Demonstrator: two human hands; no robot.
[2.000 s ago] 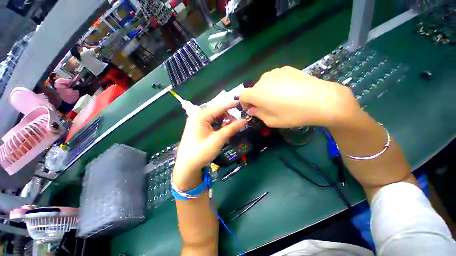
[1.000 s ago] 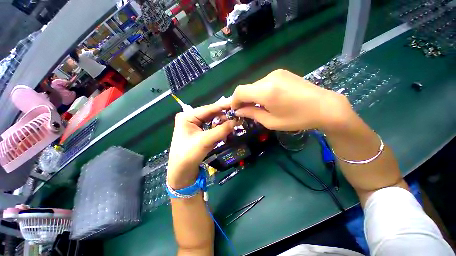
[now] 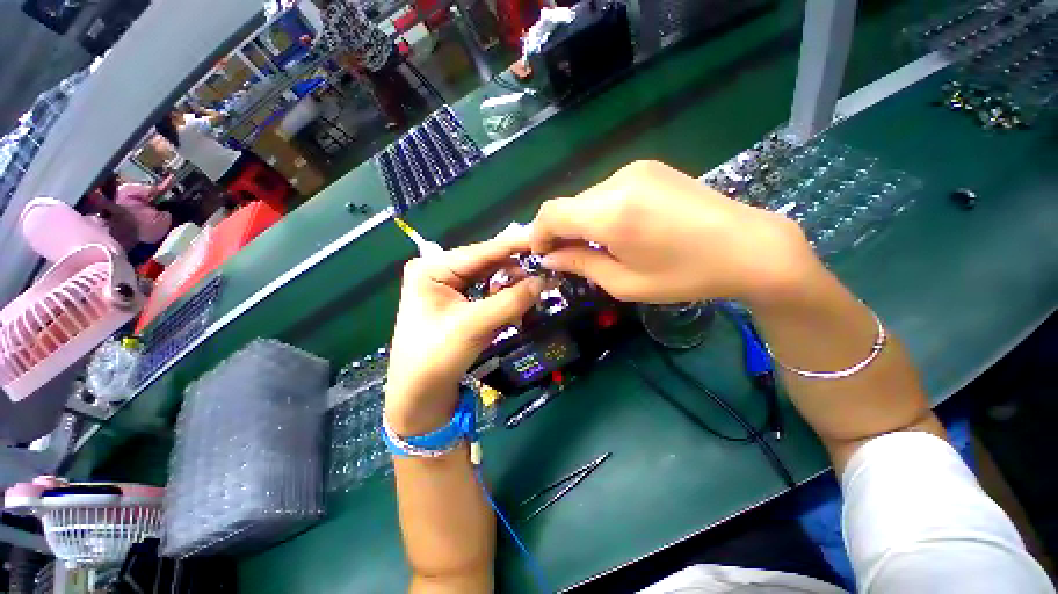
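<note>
My left hand (image 3: 447, 319), with a blue wrist strap (image 3: 439, 432), holds a small module (image 3: 530, 265) between thumb and fingers. My right hand (image 3: 638, 232) meets it from the right, its fingertips pinched at the same module. The module is small and mostly hidden by the fingers; its details cannot be told. Both hands are above the black bench unit (image 3: 545, 357), whose display is lit. Dark tweezers (image 3: 567, 485) lie flat on the green bench in front of the unit.
Stacked blister trays (image 3: 249, 447) stand left, pink fans (image 3: 70, 302) far left. A blister tray (image 3: 853, 192) with small parts lies right, near a metal post (image 3: 821, 70). A clear jar (image 3: 678, 325) and blue-ended cable (image 3: 756, 354) lie right of the unit. People are beyond the bench.
Both hands have moved slightly left and stay together at the module. The camera view has shifted a little. Over the last second almost nothing has changed.
</note>
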